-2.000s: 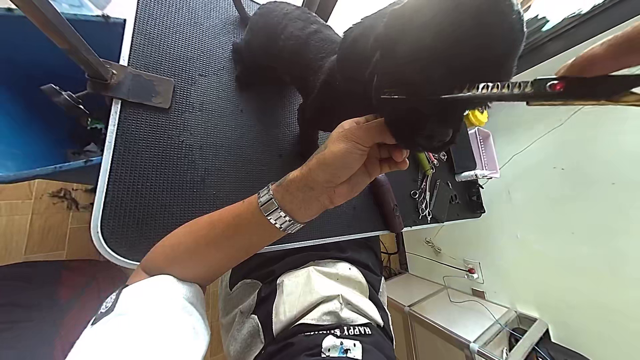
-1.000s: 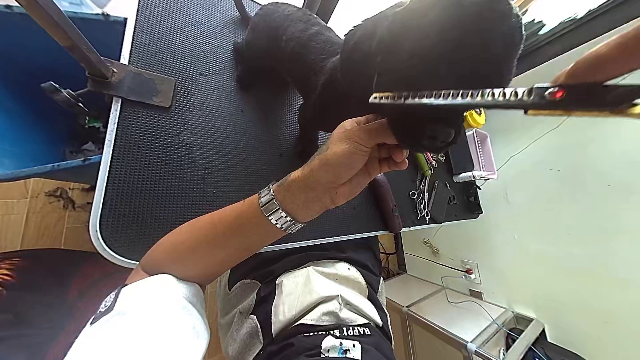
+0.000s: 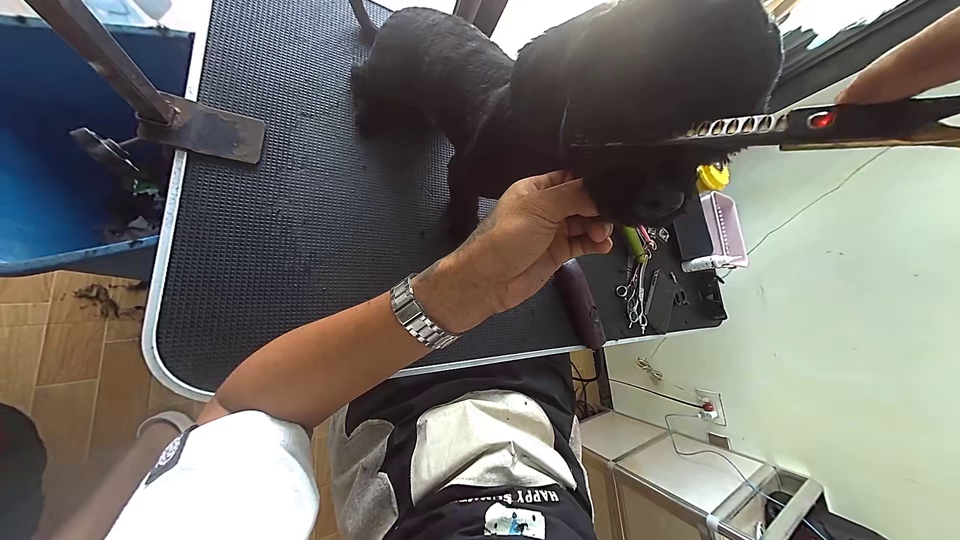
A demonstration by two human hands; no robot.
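A black dog (image 3: 442,71) stands on a grooming table with a ribbed black top (image 3: 300,225), its head toward the right. My left hand (image 3: 532,232), with a metal watch on the wrist, holds the dog's muzzle from below, fingers against the black fur. At the upper right, my right hand (image 3: 900,71) grips black grooming shears (image 3: 847,124) with holes along the blade. The blades lie level across the front of the dog's head, and their tips are hard to make out against the fur. Most of my right hand's fingers are out of view.
A purple clipper (image 3: 581,304) lies at the table's near edge. Several scissors (image 3: 637,296), a pink basket (image 3: 724,225) and a yellow object (image 3: 712,177) are right of it. A metal post clamp (image 3: 202,129) and a blue tub (image 3: 67,150) are at the left. Another person's arm (image 3: 120,472) shows lower left.
The shears have changed angle at the dog's head; their blade showed plainly a second ago and is now partly lost against the fur. My left hand stays at the muzzle. Another person's arm has appeared lower left.
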